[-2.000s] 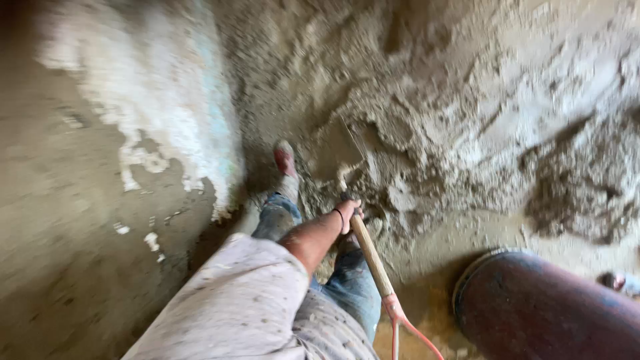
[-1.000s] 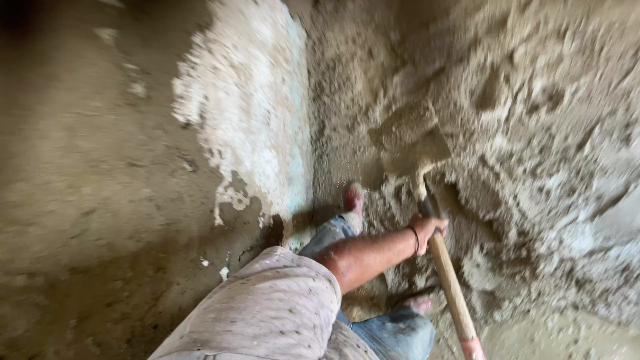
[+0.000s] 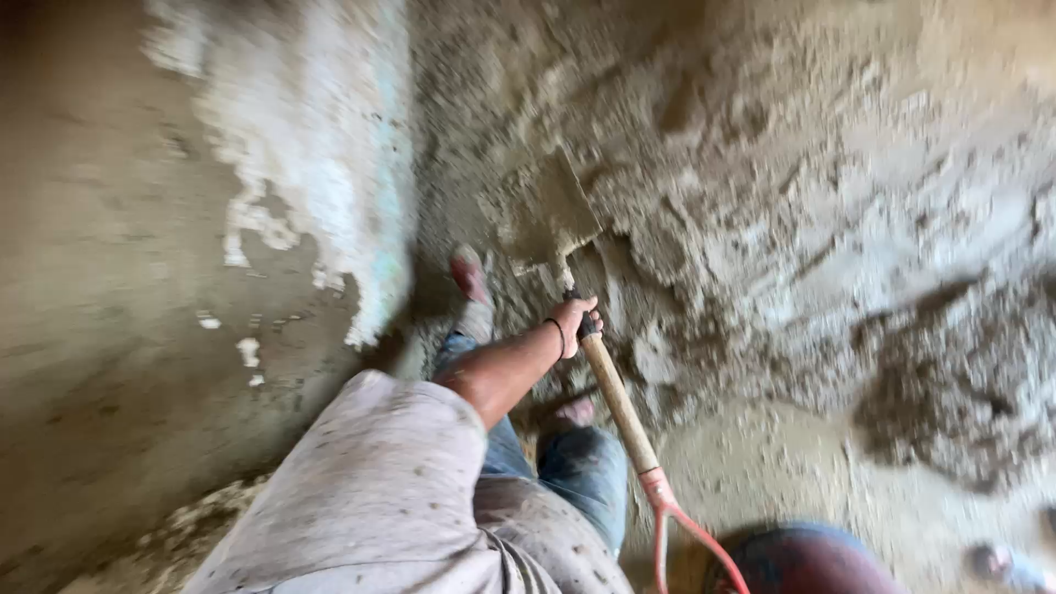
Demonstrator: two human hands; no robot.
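Observation:
My left hand (image 3: pixel 575 326), with a dark band at the wrist, grips the dark lower part of a shovel's wooden shaft (image 3: pixel 617 396). Beyond the hand, the square shovel blade (image 3: pixel 554 210) lies at the edge of wet grey mortar (image 3: pixel 676 231), coated with it. The red forked metal handle (image 3: pixel 664 503) runs out of view at the bottom. My right hand is not in view.
A rough wall (image 3: pixel 124 272) with a patch of white, flaking paint (image 3: pixel 322 157) rises at the left. My feet (image 3: pixel 469 276) stand by the mortar. A reddish drum (image 3: pixel 813 561) is at the bottom right, with someone's foot (image 3: pixel 994 561) farther right.
My left hand has stayed on the shovel's lower shaft. The mortar on the blade looked lumpier one second ago. The view has shifted, and the drum is visible again.

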